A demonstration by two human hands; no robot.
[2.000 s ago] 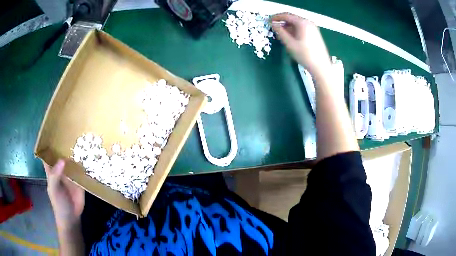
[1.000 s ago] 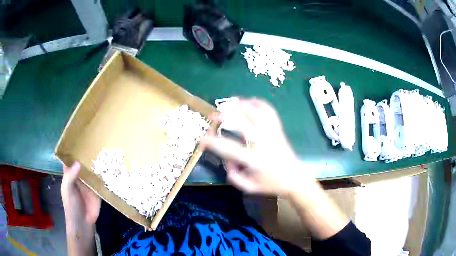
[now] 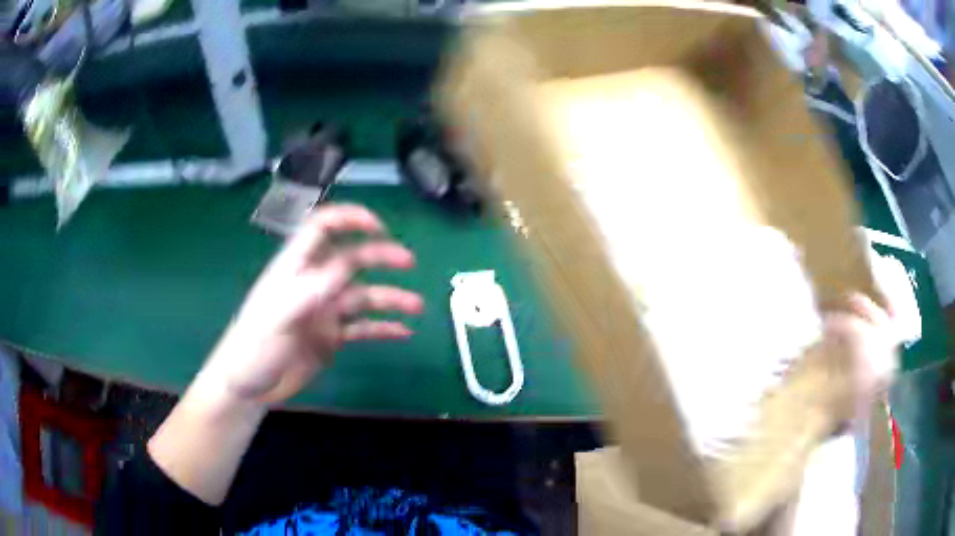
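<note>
The shallow cardboard box (image 3: 586, 304), blurred by motion, is raised and tilted on the right, with a mass of small white pieces (image 3: 723, 325) inside. My right hand (image 3: 864, 340) holds it at its lower right side; part of that hand is blurred. My left hand (image 3: 319, 304) is in the air over the bench at centre left, fingers apart and empty. One white loop-shaped housing (image 3: 487, 340) lies flat on the green bench between my left hand and the box.
A black fan (image 3: 435, 162) and a black fixture with a silvery plate (image 3: 288, 201) stand at the back of the bench. White housings (image 3: 895, 293) show past the box at right. A large carton (image 3: 618, 497) is at the lower right, a red stool (image 3: 63, 450) at the lower left.
The cardboard box has moved from my left hand to my right hand and from the left side to the right. My left hand has let go. The housing still lies on the bench.
</note>
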